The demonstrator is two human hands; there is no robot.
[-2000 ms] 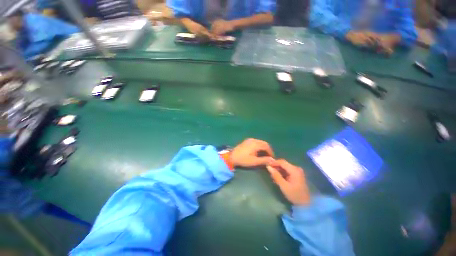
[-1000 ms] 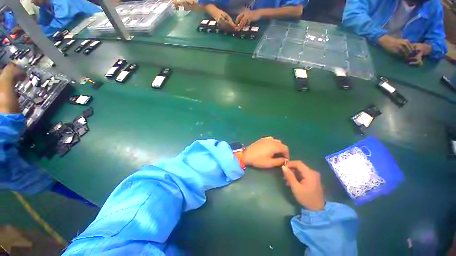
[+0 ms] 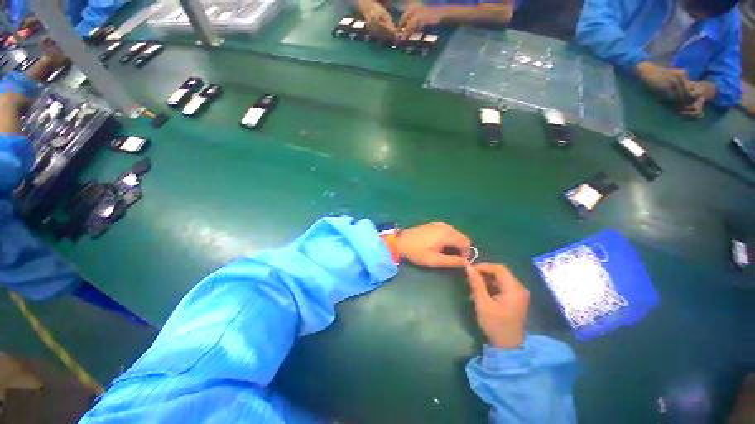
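Note:
My left hand (image 3: 432, 246) and my right hand (image 3: 499, 300) meet fingertip to fingertip above the green bench, both bare. Between the fingertips is a small pale ring (image 3: 473, 252), its loop standing up from the pinched fingers. Both hands seem to pinch it; the exact contact is partly hidden by the fingers. To the right of my right hand lies a blue tray (image 3: 636, 291) filled with a tangle of white rings (image 3: 581, 286). One ring lies near the tray's upper edge.
Several black phones lie across the green bench (image 3: 348, 166), one (image 3: 589, 195) above the tray. A clear divided tray (image 3: 571, 74) is at the far side. Black parts (image 3: 106, 199) and a dark rack (image 3: 62, 149) stand at left, beside another person's arm. Other workers sit opposite.
The ring's loop now shows clearly above my fingertips, where before it was barely visible. My hands stay together. The view has shifted slightly, and the person's arm at left has moved.

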